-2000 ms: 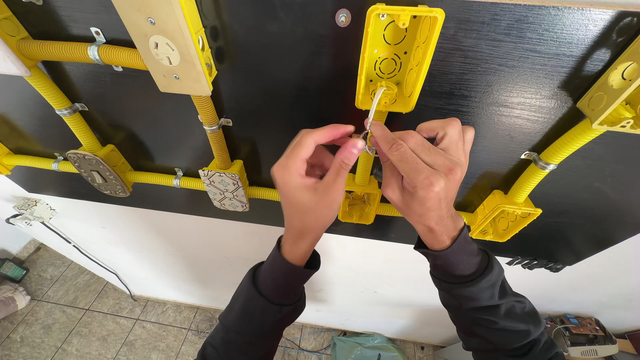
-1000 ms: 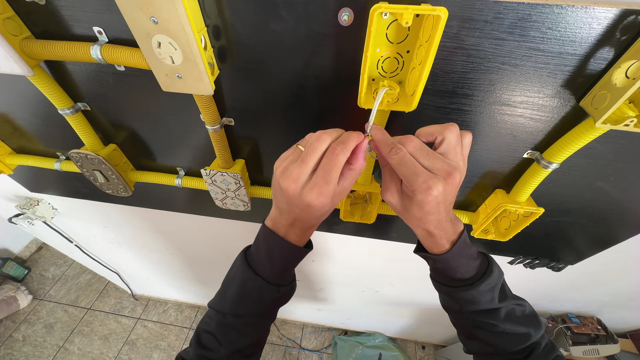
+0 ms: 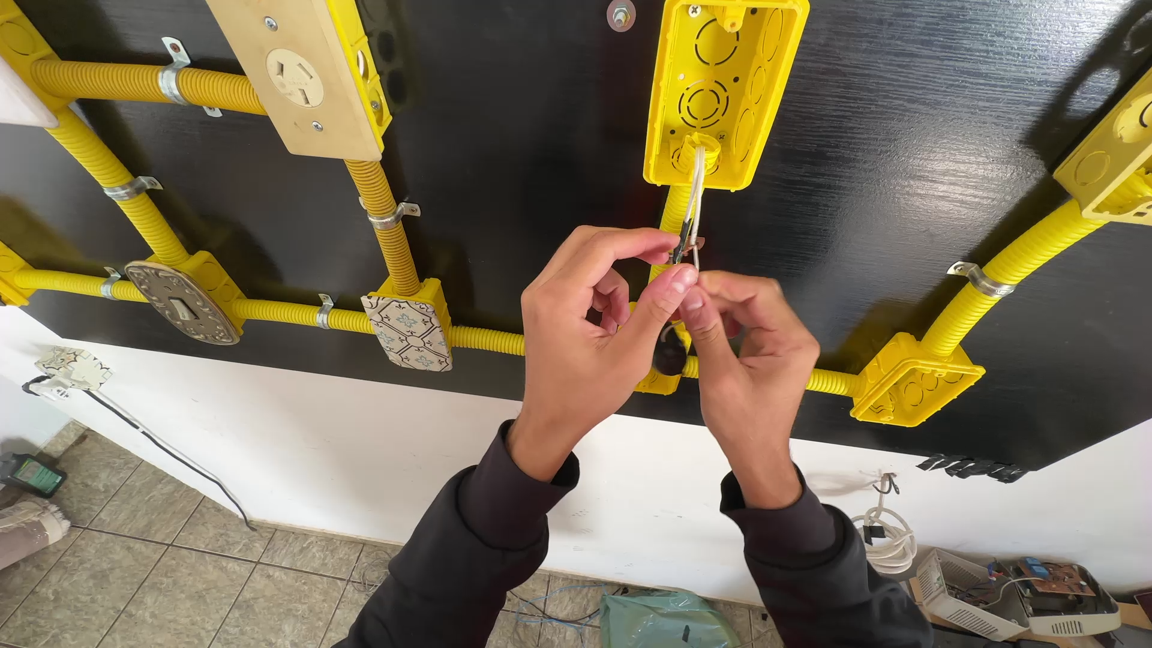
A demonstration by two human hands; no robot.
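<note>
White electrical wires (image 3: pixel 697 193) come out of a conduit end in the yellow rectangular electrical box (image 3: pixel 776 99) at the top and hang toward my hands. My left hand (image 3: pixel 598 319) pinches at the wires' lower part with its thumb, its forefinger beside a dark piece that looks like black tape around a wire. Against that thumb, my right hand (image 3: pixel 751 346) holds its own thumb and forefinger closed on the wire end. The fingertips hide the very end. Below the fingers a round black object (image 3: pixel 670 351) shows in front of a small yellow box (image 3: pixel 660 381), partly covered by my left hand.
Yellow corrugated conduit (image 3: pixel 292 311) with metal clamps joins several boxes on the black board (image 3: pixel 486 117). A beige socket plate (image 3: pixel 297 81) and a patterned tile plate (image 3: pixel 409 333) are at left. An open yellow box (image 3: pixel 918 380) sits at right. A coiled white cable (image 3: pixel 889 543) hangs below the board.
My left hand has opened out from its more closed pose of a second ago, its forefinger now raised beside the wires. The black piece on the wires and the round black object now show.
</note>
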